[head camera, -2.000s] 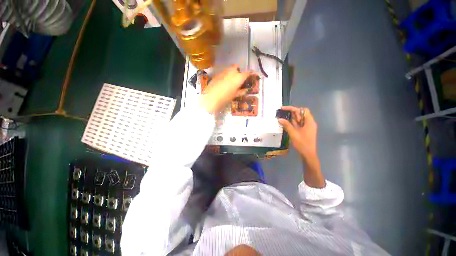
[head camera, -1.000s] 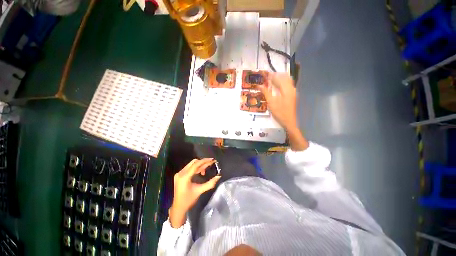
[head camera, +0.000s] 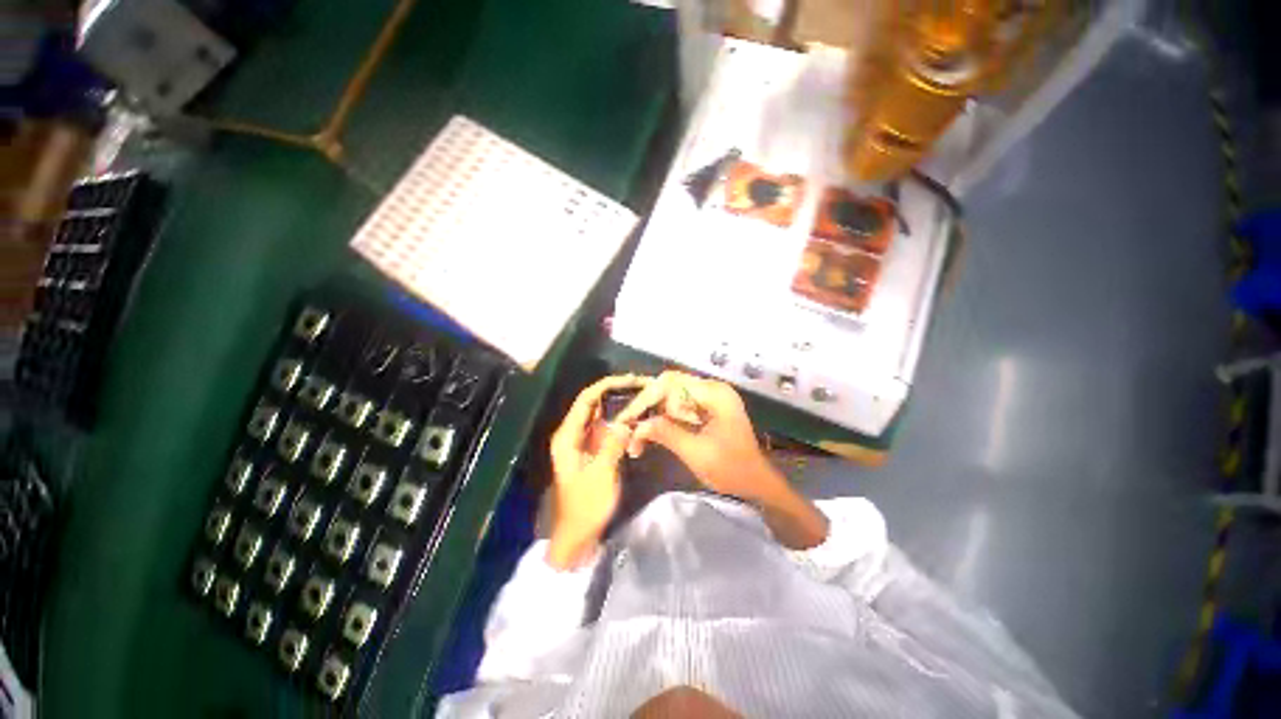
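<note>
My left hand (head camera: 587, 457) holds a small dark watch housing (head camera: 615, 405) upright between thumb and fingers, low in front of my smock. My right hand (head camera: 703, 433) touches it from the right, its fingertips meeting the left ones at the housing; whether it pinches a small part cannot be told. Orange fixture nests (head camera: 839, 273) with dark centres sit on the white machine (head camera: 688, 302) ahead to the right. The black parts tray (head camera: 436, 527) with rows of silver-cream units lies on the left.
A white fine-grid sheet (head camera: 492, 232) lies on the green bench beyond the black tray. A gold press column (head camera: 906, 120) stands over the machine's far side. A black clump (head camera: 712, 179) is beside the nests. Another black tray (head camera: 84, 288) is at far left.
My right hand has left the fixture nests and come back to the housing in my left hand. The view has turned, so the bench and machine appear tilted and shifted right.
</note>
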